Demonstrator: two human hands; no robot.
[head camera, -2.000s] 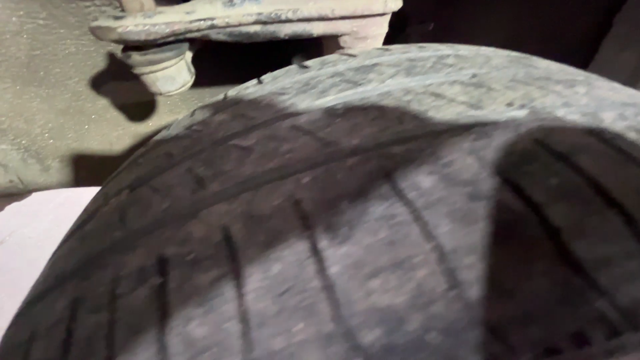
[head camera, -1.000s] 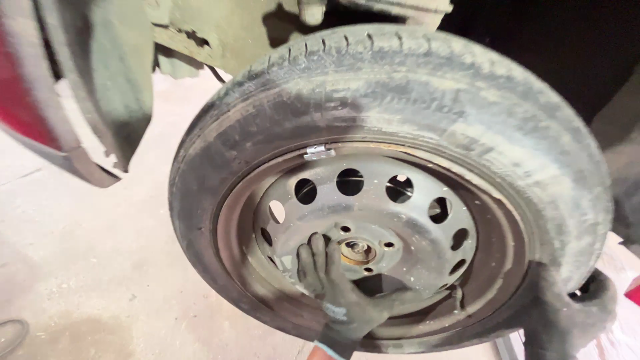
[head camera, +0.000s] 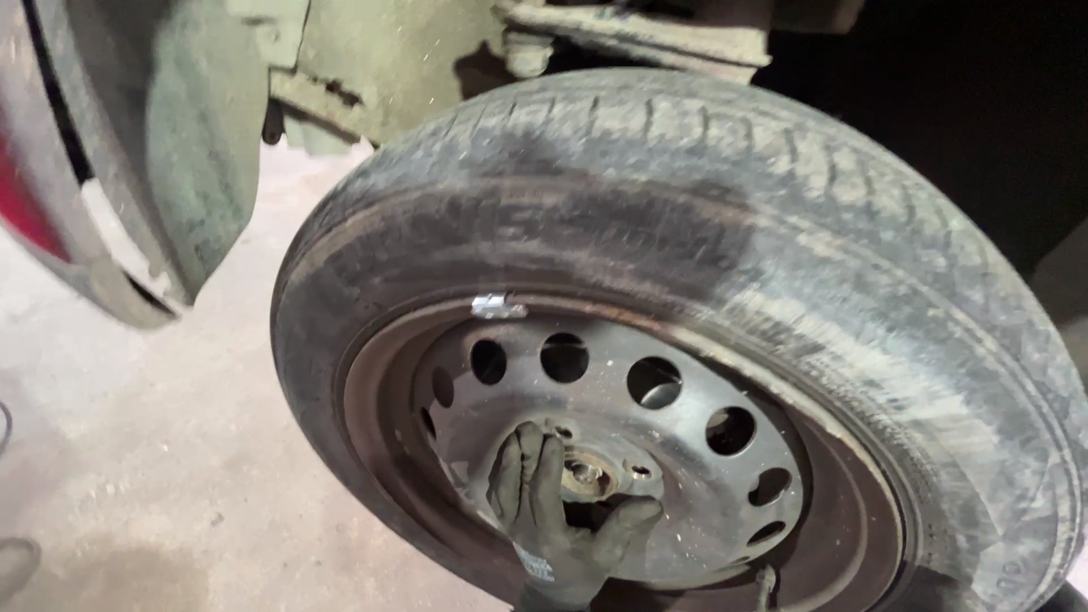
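Observation:
A car wheel stands tilted in front of me, a worn rubber tyre (head camera: 595, 212) on a dark steel rim (head camera: 705, 501) with round holes. My left hand (head camera: 552, 518), in a dark glove, lies against the centre of the disc, thumb spread from the fingers, beside the hub bore (head camera: 588, 476) and bolt holes. It grasps nothing. A silvery wheel weight (head camera: 499, 306) sits at the rim's upper edge, and a valve stem (head camera: 765, 586) shows low down. At the lower right frame edge, a dark shape against the tyre may be part of my right glove; its fingers are hidden.
Behind the tyre's top is a dirty metal suspension part (head camera: 654, 38), beside a dark wheel well (head camera: 943, 110). At upper left hang a wheel-arch liner (head camera: 204, 144) and a bumper edge with red (head camera: 25, 204). Pale concrete floor (head camera: 170, 442) lies below, with a dark cable at far left.
The view has swung from the tread onto the wheel's face, then closer to it. My left hand remains on the disc; my right hand, seen at the tyre's lower right a second ago, is largely out of frame.

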